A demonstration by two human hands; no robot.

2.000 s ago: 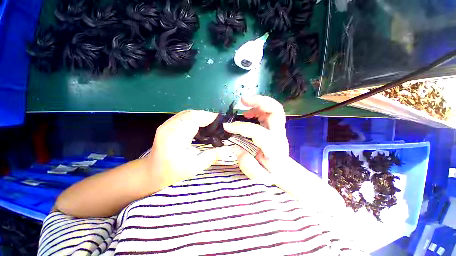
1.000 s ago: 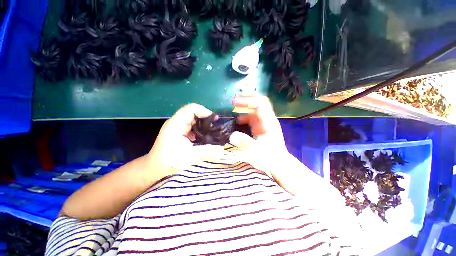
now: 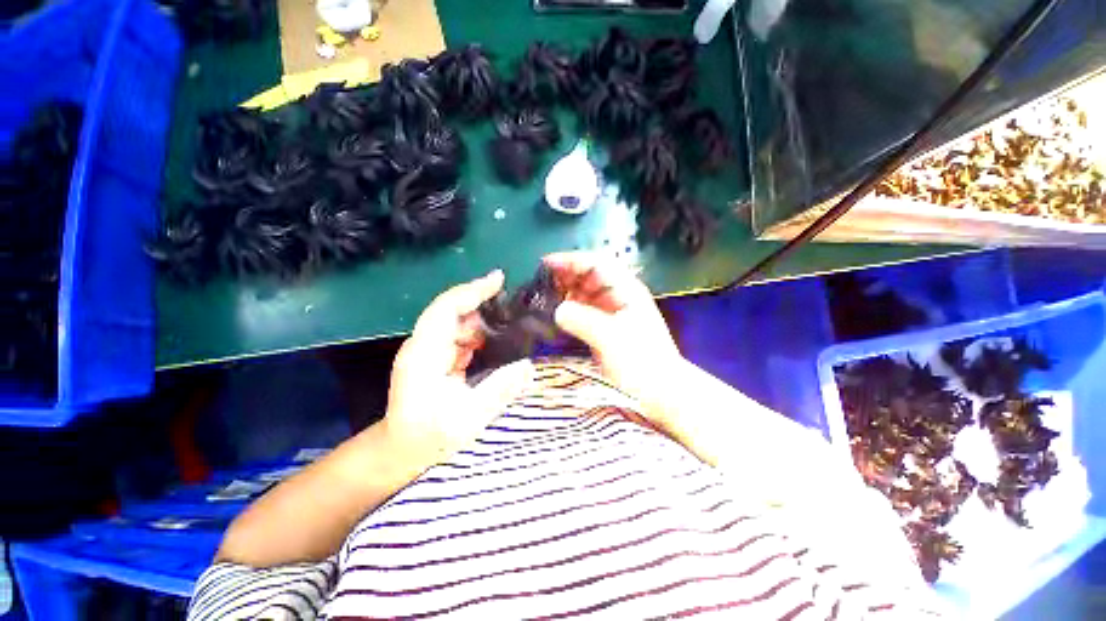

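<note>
A dark spiky flower head [image 3: 522,318] is held between both hands in front of the striped shirt, near the bench's front edge. My left hand [image 3: 443,364] grips its left side with thumb and fingers. My right hand [image 3: 613,325] holds its right side; its fingertips are partly hidden by glare and the piece. A white glue bottle [image 3: 571,184] with a pointed tip lies on the green bench [image 3: 364,297] beyond the hands. Finished-looking dark flower heads [image 3: 337,231] stand in rows at the left and middle of the bench, with more [image 3: 655,134] at the right.
A deep blue crate [image 3: 107,243] with black pieces is at left. A light blue crate [image 3: 970,334] with spiky pieces is at lower right. A clear panel [image 3: 849,121], a black cable [image 3: 837,218] and a tray of small brown-gold parts [image 3: 1019,182] are at right. Cardboard [image 3: 406,30] lies at the back.
The view has tilted and shifted, bringing the cardboard, yellow strip and left crate into sight. Both hands still hold the dark piece, now turned differently between the fingers.
</note>
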